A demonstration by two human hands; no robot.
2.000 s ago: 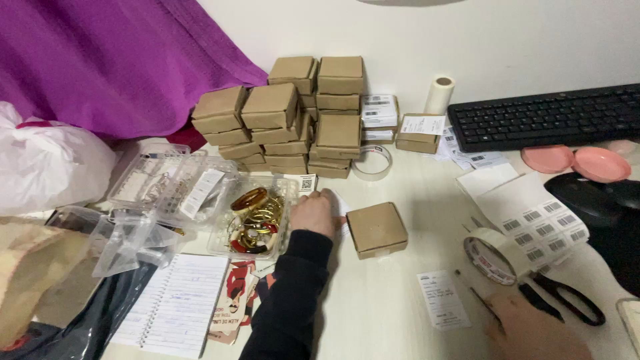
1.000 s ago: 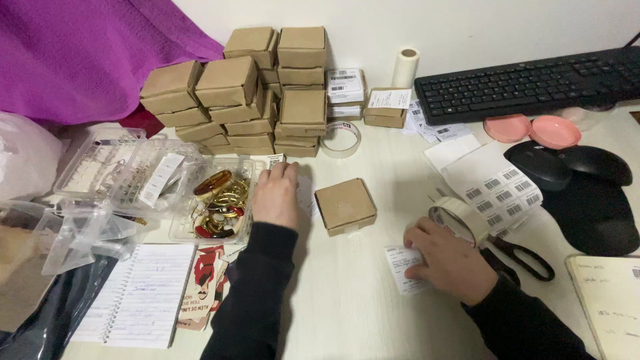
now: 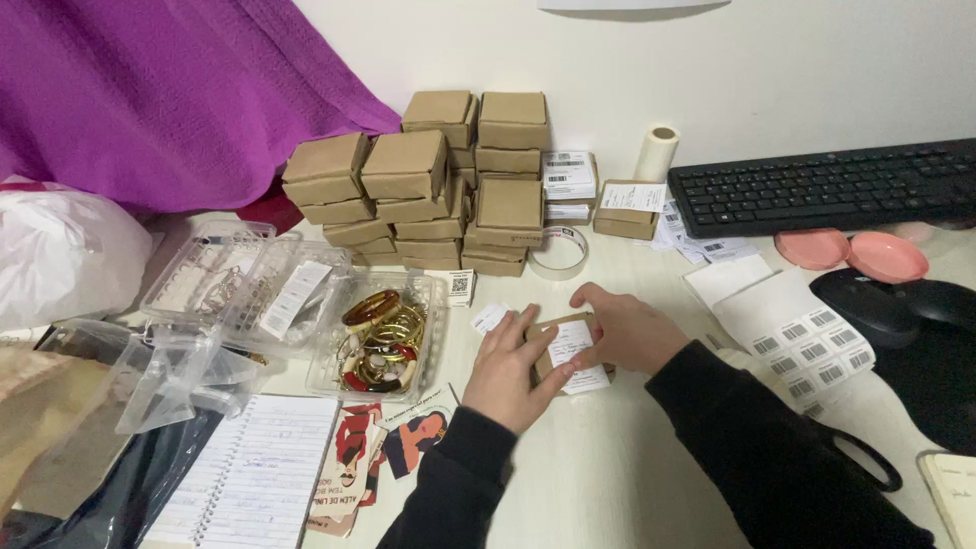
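A small brown cardboard box (image 3: 540,364) lies on the white table between my two hands. On its top rests a white paper label (image 3: 577,354) bearing writing, which overhangs the box's near edge. My left hand (image 3: 512,370) is spread over the box's left side, its thumb on the label. From the right, my right hand (image 3: 621,328) touches the label's right edge with its thumb, the index finger bent above the box's far corner. Neither hand is closed around anything. Left of the box, a small white slip (image 3: 489,317) lies on the table.
Behind stand stacked cardboard boxes (image 3: 404,164) and a tape roll (image 3: 559,254). A clear tray (image 3: 316,374) of bangles and a spiral notebook (image 3: 252,473) lie left. Barcode stickers (image 3: 812,343), black-handled scissors (image 3: 877,457) and a black keyboard (image 3: 823,187) are on the right.
My right hand has moved left to the box, and the white label that was on the table under it now lies on the box. My left hand has come onto the box's left side.
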